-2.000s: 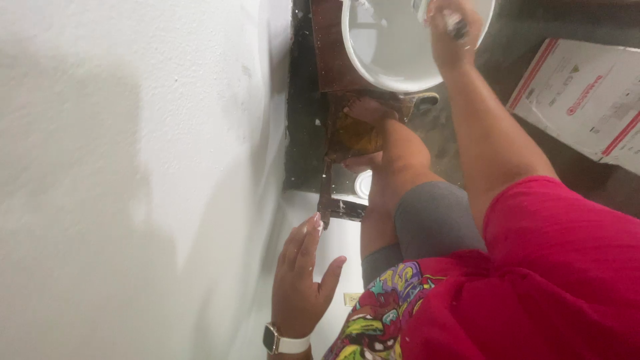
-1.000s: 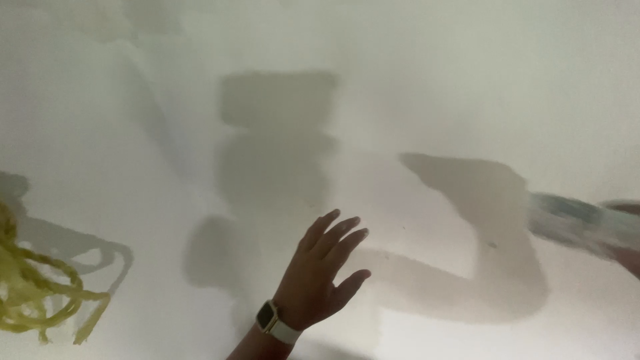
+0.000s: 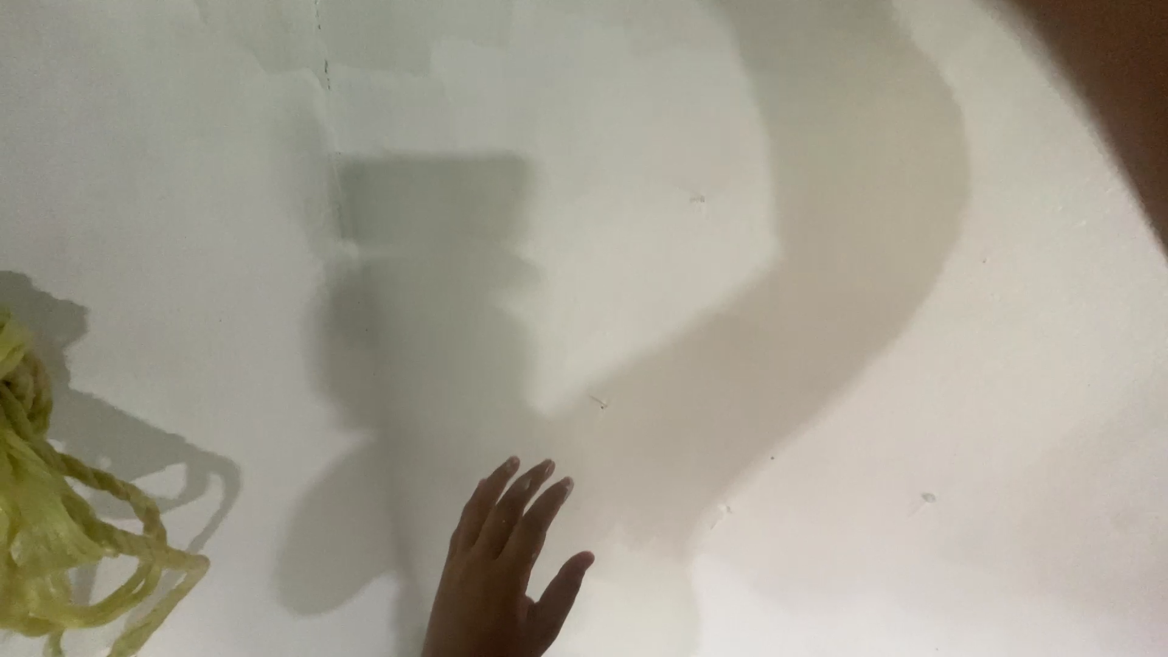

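My left hand [image 3: 506, 557] is at the bottom centre, fingers spread, holding nothing. It is on or close to the white wall [image 3: 639, 274]; contact cannot be told for certain. The wall fills most of the view, with patches of slightly different shade, a thin dark crack line at the upper left and several small marks. My right hand is out of view; part of my raised right arm [image 3: 1095, 100] crosses the upper right corner, blurred. Whatever that hand holds is hidden.
A bundle of yellow twisted rope [image 3: 82, 520] hangs at the lower left, its loose strands in front of the wall. Broad shadows of a head and a bent arm fall over the middle of the wall.
The view has swung from the bucket and floor to the wall. One second ago a blurred brush-like tool was at the right edge by my right hand; now only the raised arm shows.
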